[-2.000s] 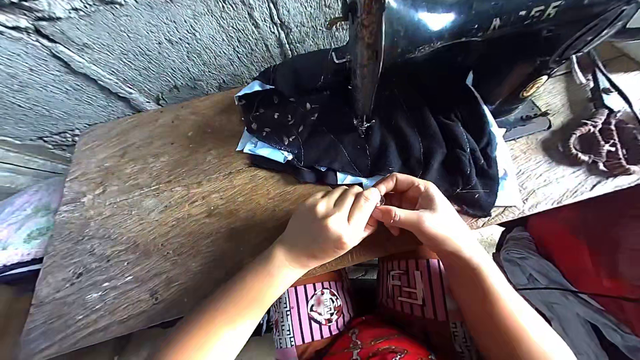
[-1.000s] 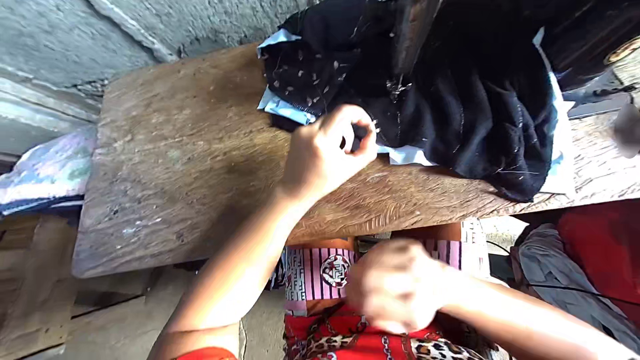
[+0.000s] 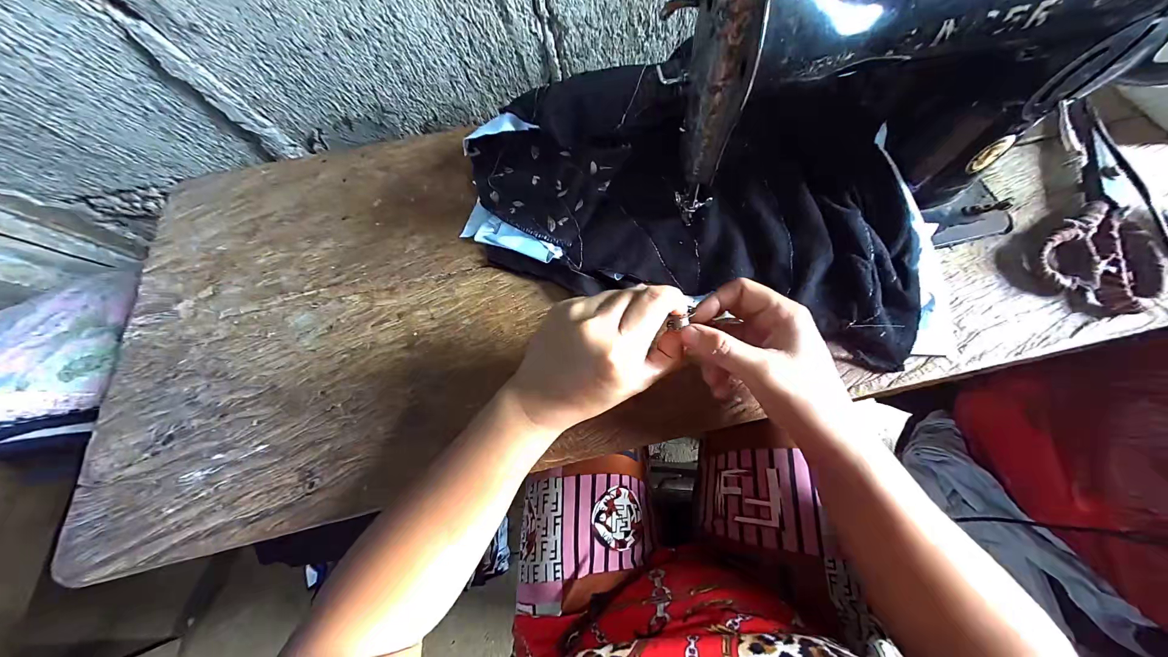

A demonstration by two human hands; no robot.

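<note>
My left hand (image 3: 602, 342) is closed on a small metal part (image 3: 678, 321), perhaps a bobbin case; its exact kind is hard to tell. Fingertips of my right hand (image 3: 762, 338) meet it from the other side, pinched at the same part. Both hands are above the front edge of the wooden table, just before a black cloth (image 3: 776, 228) with light blue pieces at its edges. The cloth lies under the needle and presser foot (image 3: 692, 203) of a black sewing machine (image 3: 849, 64).
The wooden tabletop (image 3: 319, 328) extends left, against a rough grey wall (image 3: 383, 73). A brown looped cord object (image 3: 1104, 260) lies right of the machine. Red fabric (image 3: 1077, 456) and grey fabric (image 3: 967, 511) are at lower right. Patterned fabric (image 3: 64, 347) is at far left.
One second ago my right hand was low over my lap, apart from my left hand. It has risen and now meets my left hand at the small metal part.
</note>
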